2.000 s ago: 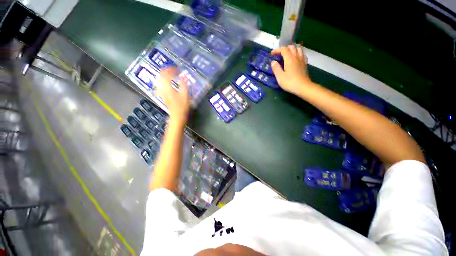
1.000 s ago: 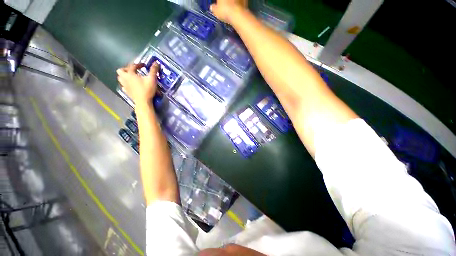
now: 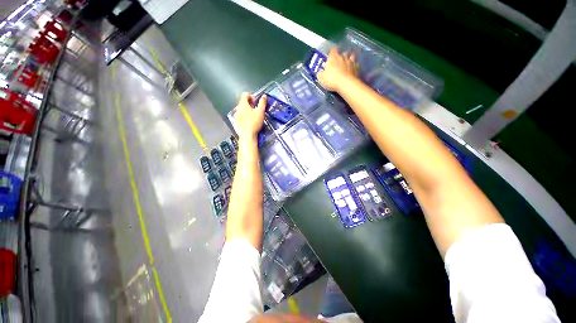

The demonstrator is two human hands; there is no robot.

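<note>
A clear blister tray (image 3: 276, 195) lies on the green bench, with blue shapes in or under its pockets. My left hand (image 3: 251, 114) is at the tray's left edge, its fingers gripping the end of a blue handheld device (image 3: 280, 110) over a pocket. My right hand (image 3: 338, 68) is at the tray's far corner, its fingers on another blue device (image 3: 315, 62). Several devices lie beside the tray's near side, among them a blue one with a pale label (image 3: 345, 199) and a greyer one (image 3: 369, 192).
A second clear tray (image 3: 395, 70) lies beyond, at the white rail (image 3: 278, 23). A metal upright (image 3: 521, 88) stands at the right. Trays of dark units (image 3: 218, 165) sit below the bench edge. Red bins (image 3: 17, 112) are at far left.
Over the two seconds, my right hand has moved from the loose devices to the tray's far corner. My left hand has moved to the tray's left edge. The view has shifted, showing red bins.
</note>
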